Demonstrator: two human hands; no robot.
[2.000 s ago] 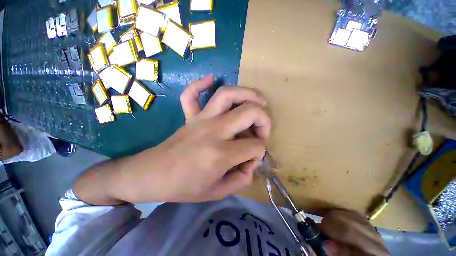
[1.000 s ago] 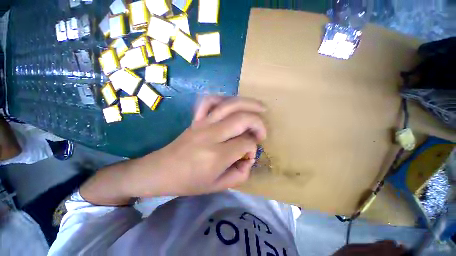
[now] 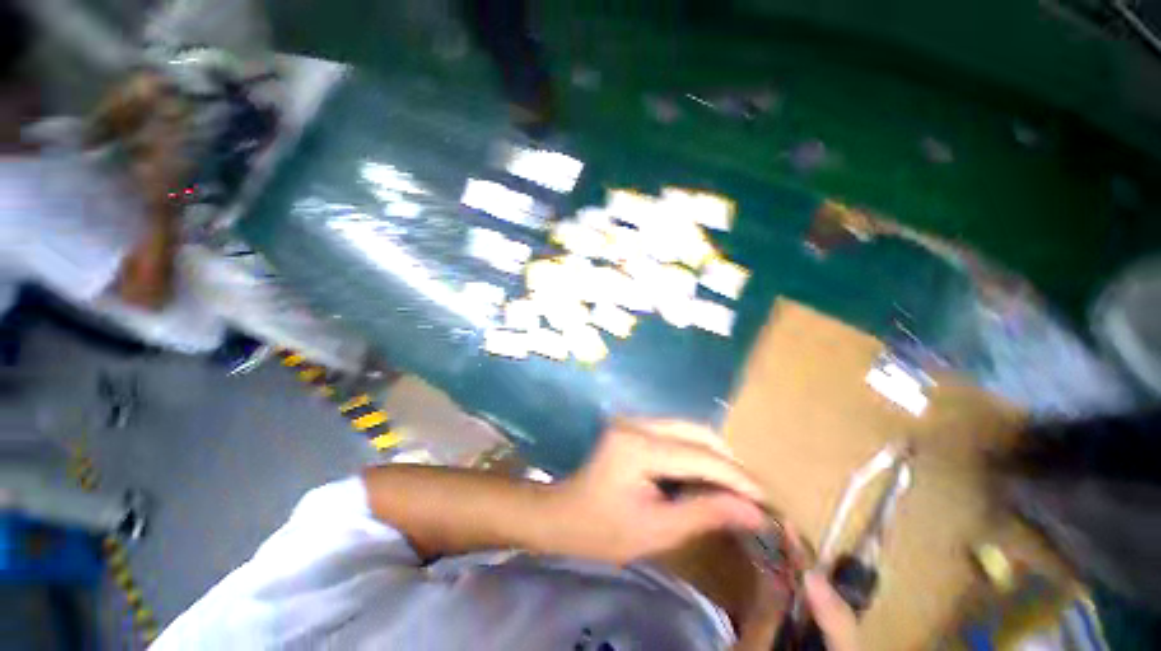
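Observation:
The picture is blurred. My left hand (image 3: 668, 496) is at the lower middle, over the edge between green mat and cardboard. Its fingertips are closed on a small dark part (image 3: 769, 544), mostly hidden and too blurred to tell in detail. My right hand (image 3: 830, 613), partly cut off by the lower edge, is close to the left one and holds the soldering iron (image 3: 856, 579). The iron's metal shaft and the bent silver tube point up over the cardboard, away from the part. White pouch cells (image 3: 624, 274) with yellow edges lie in a loose pile beyond my left hand.
The clear blister tray (image 3: 395, 254) with white units lies left of the pile. A bagged part (image 3: 899, 384) lies on the cardboard work pad (image 3: 802, 394). A cream connector (image 3: 993, 566) and a blurred dark object (image 3: 1095, 471) are right. Another person's arm shows at left.
The view has swung, showing more of the bench's far side and the floor. My right hand has come back beside the left with the soldering iron, whose tip now points up and away.

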